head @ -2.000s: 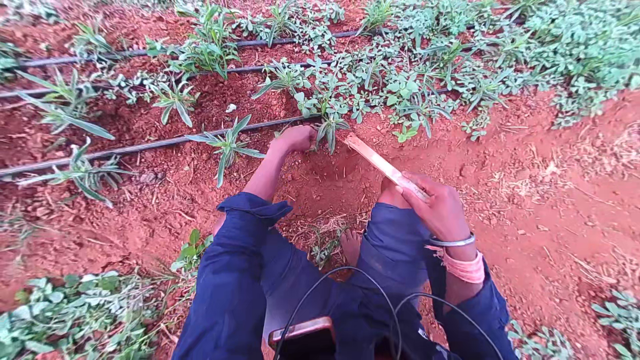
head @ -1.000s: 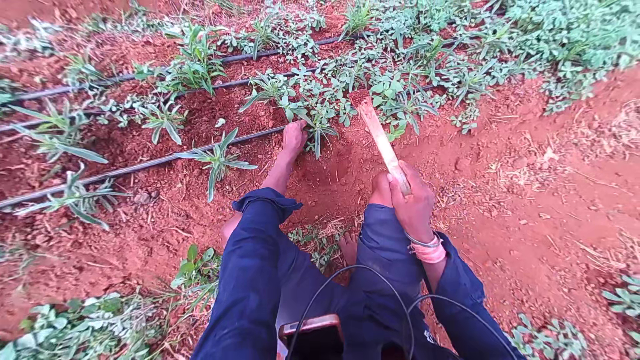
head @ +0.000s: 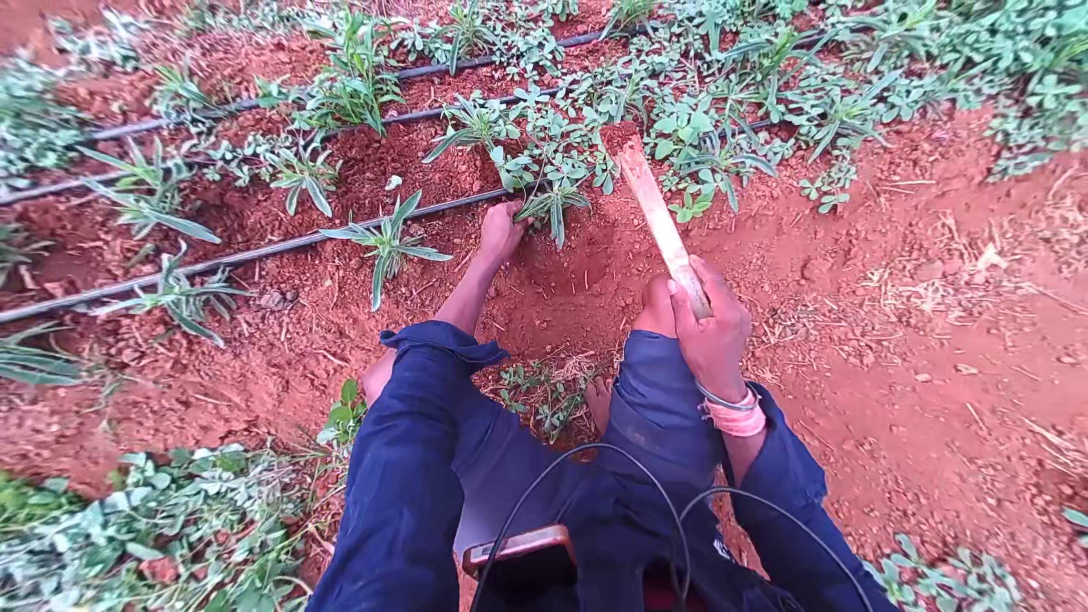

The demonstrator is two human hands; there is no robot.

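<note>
My right hand (head: 712, 323) is closed around the lower end of a pale wooden handle (head: 659, 217). The tool points up and away, and its far end (head: 620, 136) is caked with red soil, so its shape there cannot be told. My left hand (head: 501, 231) is low at the soil with its fingers bunched at the base of a long-leaved plant (head: 554, 202), beside a black drip line. Whether the fingers grip a stem is hidden. Below the plant lies a shallow hollow in the red soil (head: 565, 276).
Black drip lines (head: 280, 246) run across the bed at the left and top. Long-leaved plants (head: 388, 245) stand along them, with low leafy growth (head: 867, 68) at the upper right. Leafy plants (head: 170, 527) lie at lower left. A phone (head: 523, 548) and cable are at my lap.
Since the earliest frame, the tool in my right hand has swung to a more upright angle, its soiled end now farther from my left hand. My left hand stays by the same plant.
</note>
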